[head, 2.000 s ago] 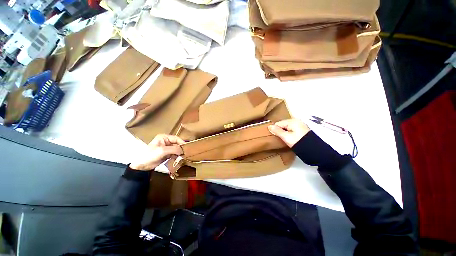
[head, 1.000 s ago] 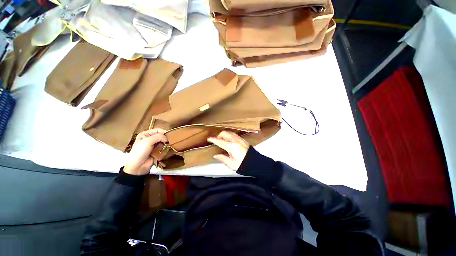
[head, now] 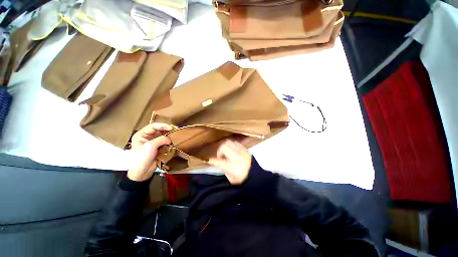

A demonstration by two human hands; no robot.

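Observation:
A brown bag (head: 216,108) lies on the white table in front of me with its mouth open towards me. A small gold closure plate (head: 207,103) shows on its panel. My left hand (head: 148,150) grips the bag's left end at the mouth, by a metal ring. My right hand (head: 232,159) is at the near edge of the mouth, slightly blurred, its fingers bent on the cloth; the fingertips are partly hidden. The thread snips (head: 288,98) lie on the table right of the bag, with their dark cord looped beside them.
Two more brown bags (head: 131,95) lie to the left. Grey-white bags (head: 125,25) with yellow edges are heaped behind them. A stack of brown bags (head: 281,30) stands at the far side. Part of a blue basket (head: 4,108) is at the left edge. Red material (head: 409,135) is below right.
The view has shifted left since the first frame. My right hand has left the bag's right end and moved left and nearer along the mouth, which now gapes wider.

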